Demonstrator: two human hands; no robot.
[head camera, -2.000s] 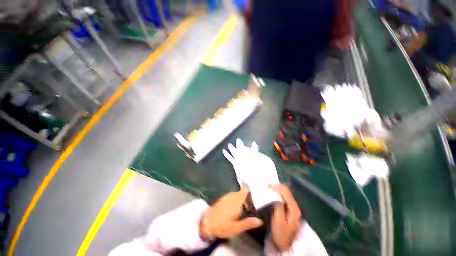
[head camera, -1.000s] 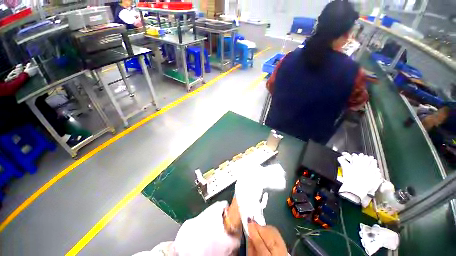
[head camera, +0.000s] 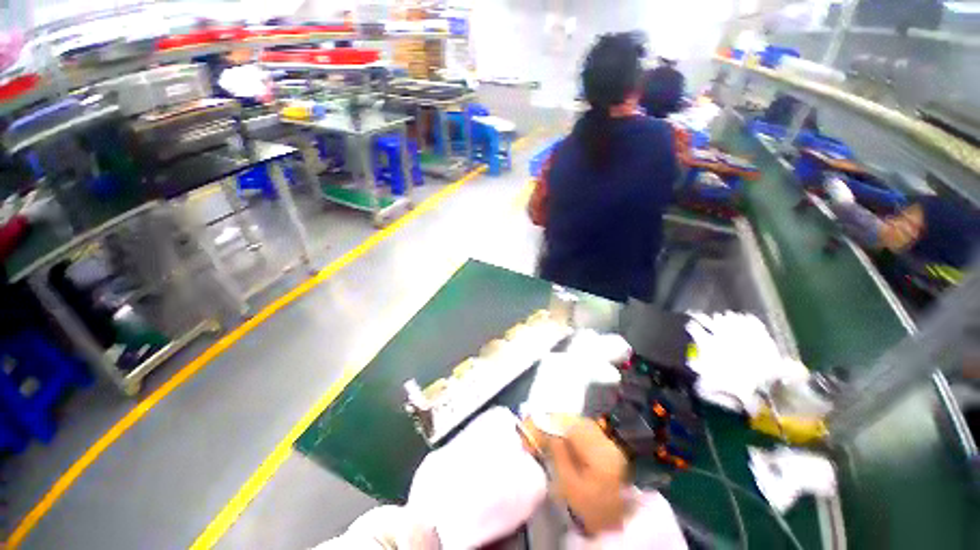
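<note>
A white work glove (head camera: 580, 360) is in front of me, blurred. My left hand (head camera: 566, 392) seems to be inside it, with the loose pinkish-white sleeve behind; its fingers cannot be made out. My bare right hand (head camera: 589, 464) grips the glove near its cuff, against my left wrist. The coil fixture (head camera: 484, 378), a long silver-white bar with yellow blocks and end brackets, lies just beyond and left of my hands. The glove overlaps its right part.
Dark coils (head camera: 645, 414) with orange glints lie right of my hands, by a black box (head camera: 658, 331). Spare white gloves (head camera: 736, 360), a yellow tray (head camera: 790, 422) and a crumpled white piece (head camera: 793, 475) are at the right. A person (head camera: 607, 193) stands beyond the bench.
The glove, first held by both bare hands with its fingers pointing away, is now around my left hand. My right hand has moved up over the cuff. The view has lifted and shifted.
</note>
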